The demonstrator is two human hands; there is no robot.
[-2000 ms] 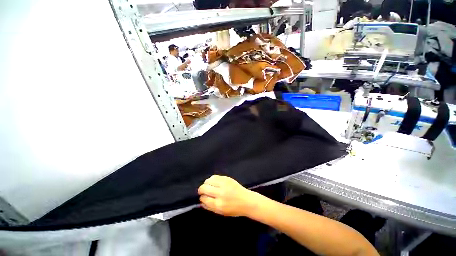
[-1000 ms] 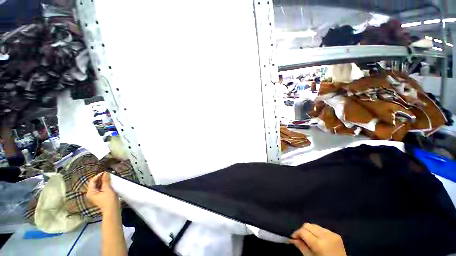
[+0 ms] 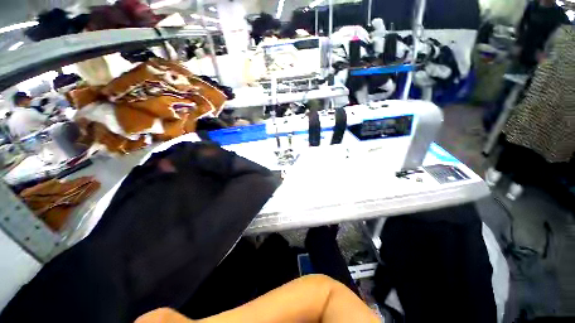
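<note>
The black garment (image 3: pixel 170 221) spreads over the left of the machine table and falls toward the lower left. Its right end lies just left of the needle area (image 3: pixel 287 154) of the white sewing machine (image 3: pixel 384 142). A bare bent arm crosses the bottom centre. A small part of what looks like my right hand (image 3: pixel 161 315) shows at the bottom edge by the garment. Its fingers are cut off, so its grip is hidden. My left hand is out of the picture.
Brown pieces with white edges (image 3: pixel 148 104) are piled at left beside metal shelving (image 3: pixel 28 217). A blue crate (image 3: pixel 236 134) is behind the garment. Black cloth (image 3: pixel 435 265) hangs below the table's right part. A person (image 3: pixel 545 94) stands at right; another sits far left.
The view has swung right to the machine. The white garment edge held between both hands is no longer seen; my left hand has left the picture and the right is mostly cut off.
</note>
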